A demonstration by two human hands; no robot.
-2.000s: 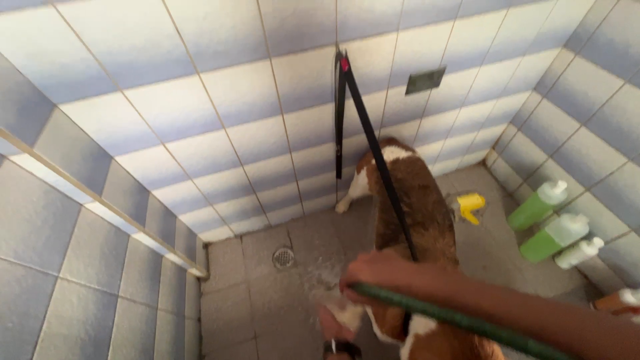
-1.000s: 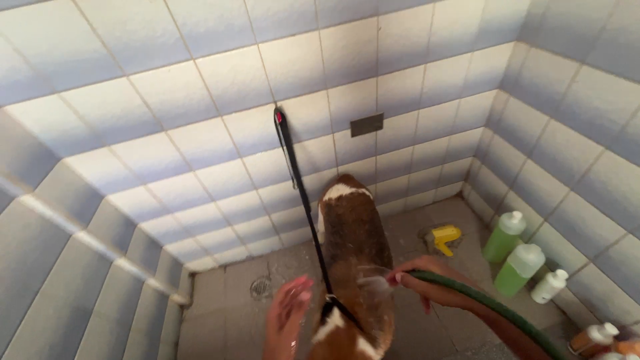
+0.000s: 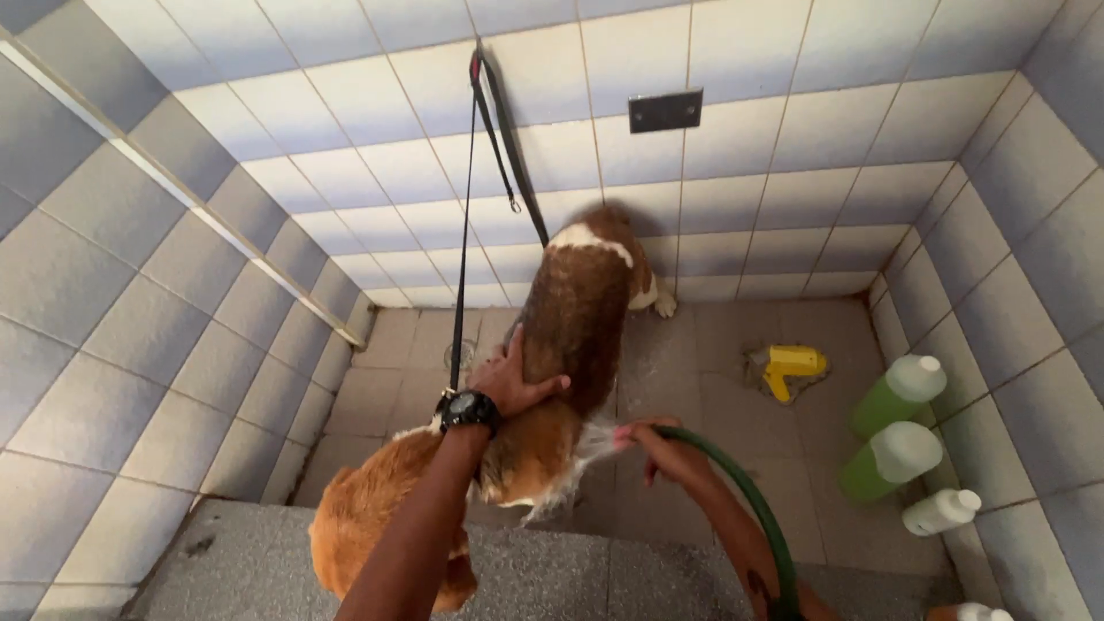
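A wet brown and white dog (image 3: 576, 302) stands on the tiled floor, its rump toward the back wall and its head at the lower left. My left hand (image 3: 516, 379), with a black watch on its wrist, lies spread on the dog's back. In my right hand (image 3: 660, 450) is the end of a green hose (image 3: 759, 500), and water sprays from it onto the dog's side. A black leash (image 3: 463, 259) runs from a hook on the wall down toward the dog's neck, partly behind my left wrist. Another dark strap with a clip hangs beside it.
A yellow spray nozzle (image 3: 795, 362) lies on the floor to the right. Two bottles of green liquid (image 3: 897, 461) and a small white bottle (image 3: 942, 512) stand by the right wall. A speckled stone ledge (image 3: 552, 573) crosses the front. Behind my left hand is a floor drain.
The dog's head has come into view at the lower left. My left hand, raised beside the dog a second ago, now rests on its back. The hose is still in my right hand.
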